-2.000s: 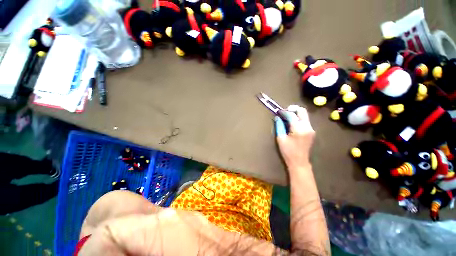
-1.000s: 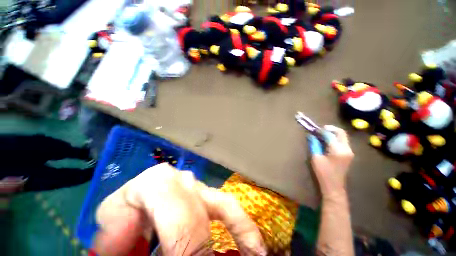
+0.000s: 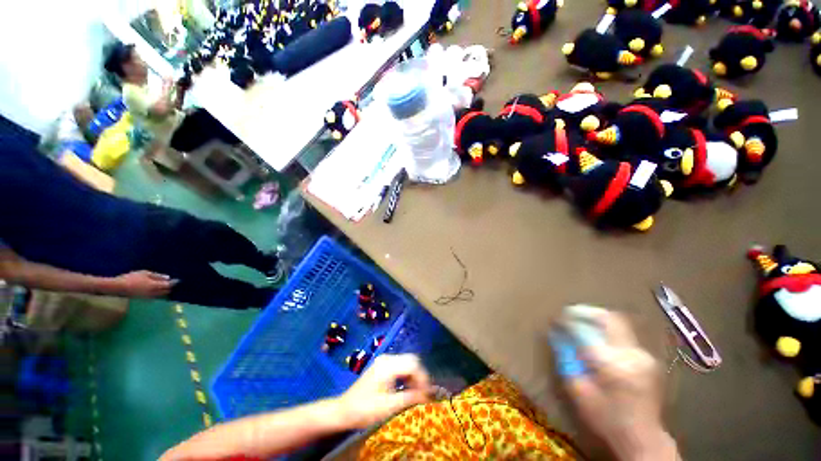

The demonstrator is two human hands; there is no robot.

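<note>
Thread snips (image 3: 689, 329) lie on the brown table, apart from my right hand. My right hand (image 3: 617, 378) is blurred over the table's front part, left of the snips, with pale bluish patches at its fingers; whether it holds anything cannot be told. My left hand (image 3: 392, 387) is above my lap beside the blue crate, fingers curled, with a small dark spot at them; what it holds, if anything, cannot be told. A dark thread (image 3: 468, 423) lies over the yellow patterned cloth on my lap. Plush penguins (image 3: 617, 194) with red bands and white labels lie heaped at the back.
The blue crate (image 3: 311, 360) stands left of the table with a few penguins inside. A water bottle (image 3: 423, 135), papers (image 3: 356, 176) and a marker pen (image 3: 394, 196) lie at the table's left. More penguins (image 3: 792, 302) are at right. A person (image 3: 135, 234) in dark clothes stands left.
My view has turned left. The snips have left my right hand and lie on the table. My left hand has moved down from close before the camera to my lap.
</note>
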